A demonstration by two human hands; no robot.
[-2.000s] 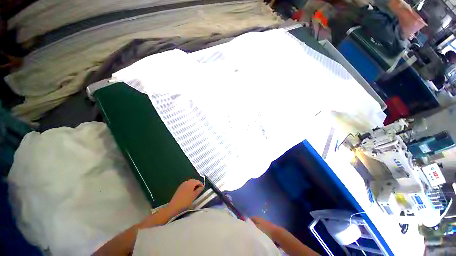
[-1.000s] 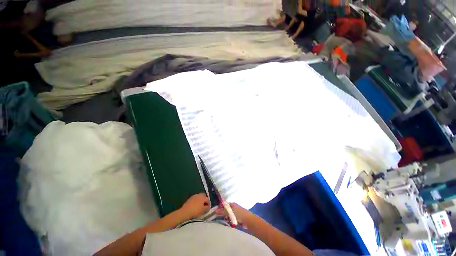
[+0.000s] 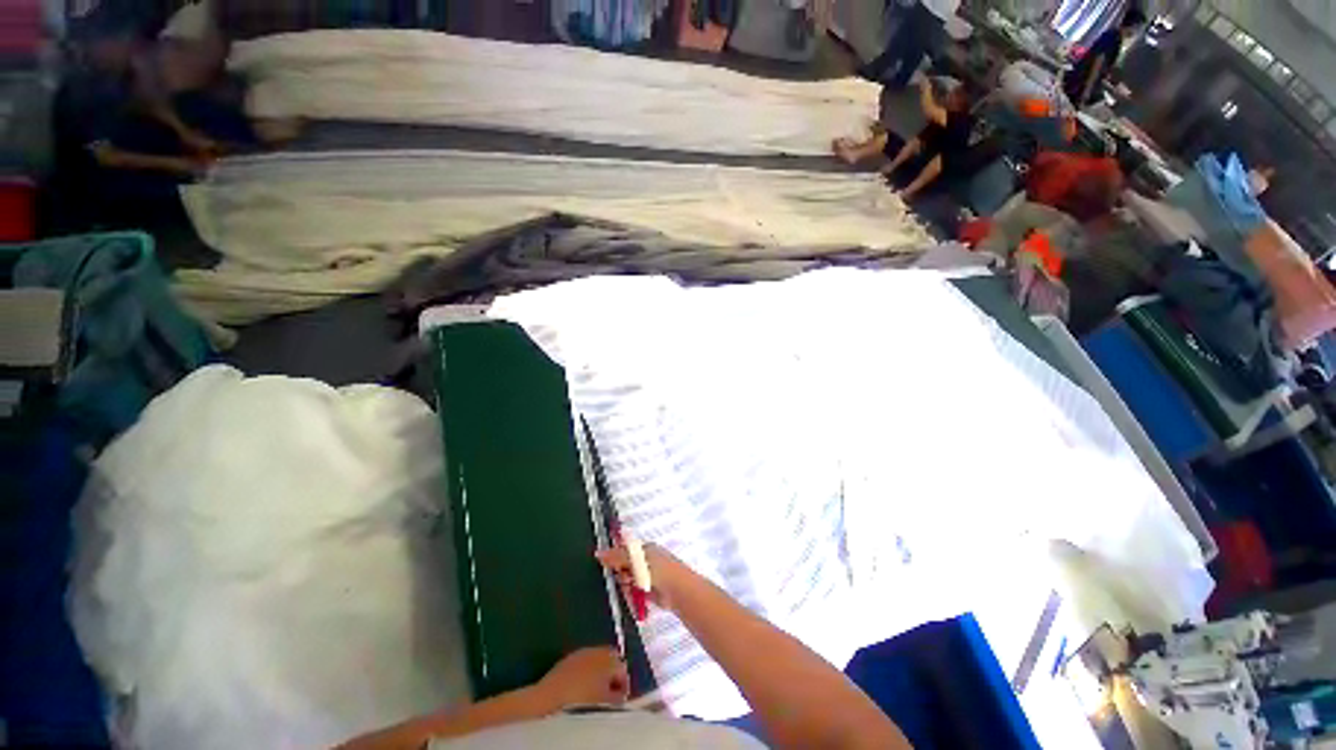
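Note:
The sheer white fabric [image 3: 835, 425] lies spread over the green table [image 3: 513, 498], its left edge running toward me. My right hand [image 3: 645, 573] grips the fabric shears [image 3: 635, 564] by their red and whitish handles. The dark blades point away from me along the fabric's left edge. My left hand [image 3: 594, 676] is nearer my body at the table's front, beside the fabric edge. Its fingers are curled around a narrow white edge strip [image 3: 618, 623], which runs up beside the blades.
Heaped white fabric [image 3: 271, 557] bulks left of the table. The sewing machine [image 3: 1209, 677] and a grey flat strip [image 3: 1039, 639] are at lower right, beside a blue recess [image 3: 945, 681]. Long cream fabric [image 3: 557, 205] lies on the floor beyond, with people at both ends.
The view has tilted up. My right hand and the shears have moved forward along the fabric edge, ahead of my left hand, which stays near my body.

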